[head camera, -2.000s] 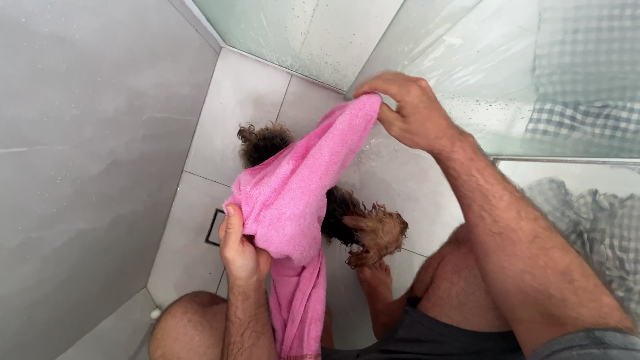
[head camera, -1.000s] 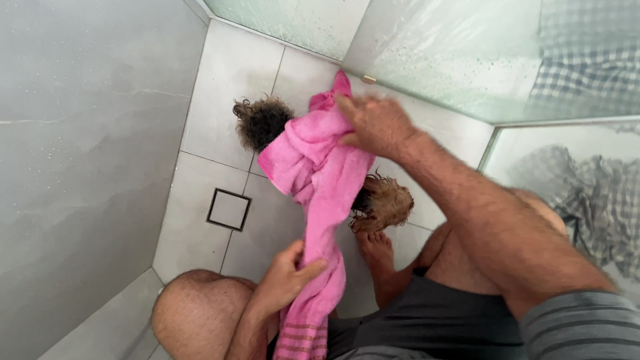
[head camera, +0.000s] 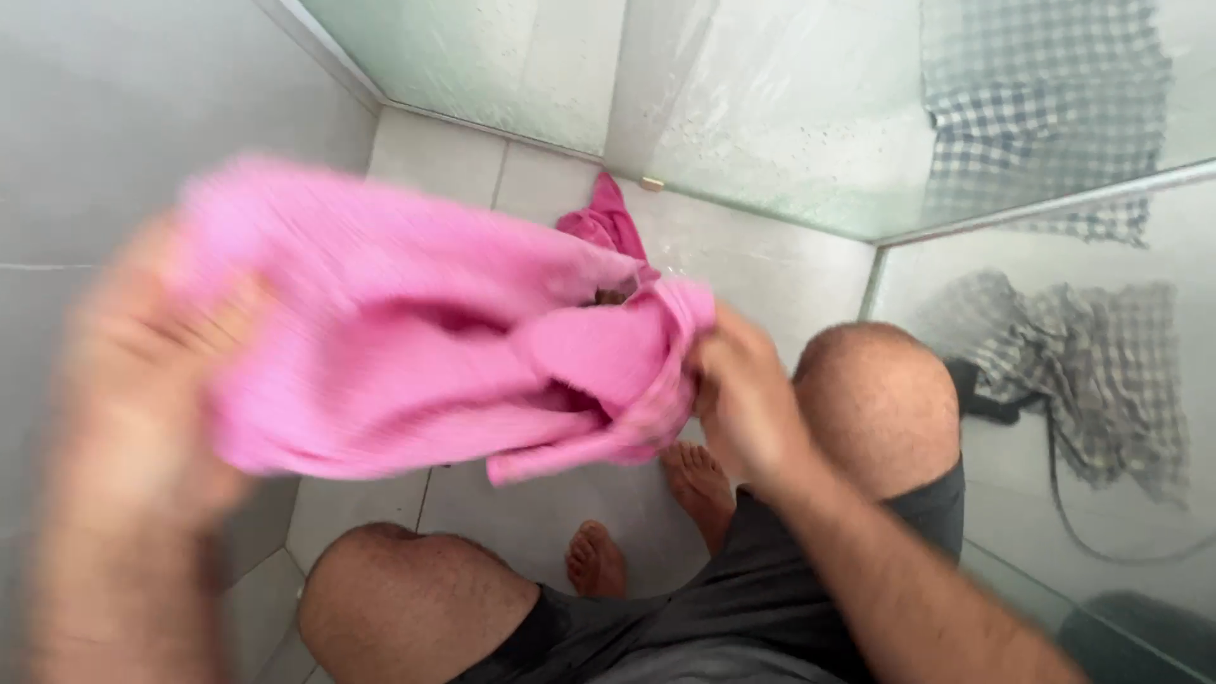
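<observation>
A pink towel (head camera: 408, 332) is stretched between my hands, raised above the floor and blurred by motion. My left hand (head camera: 161, 361) grips its left end. At the other end, my right hand (head camera: 746, 389) holds the bunched towel edge. Behind it, a darker pink cloth (head camera: 613, 223) lies on the tiles near the glass. A small patch of brown fur (head camera: 610, 297) shows through a gap by the towel's upper edge; the rest of the dog is hidden behind the towel.
Glass shower panels (head camera: 760, 123) rise from the tiled floor ahead and to the right. Beyond the glass lie checked cloths (head camera: 1092, 380) and a dark cable (head camera: 1064, 513). A grey wall (head camera: 142, 123) stands at the left. My bare feet (head camera: 597, 560) are on the floor between my knees.
The towel has come up off the dog and now spans both hands. My left hand has moved up and left from the towel's lower part. The dog's head and rump no longer show.
</observation>
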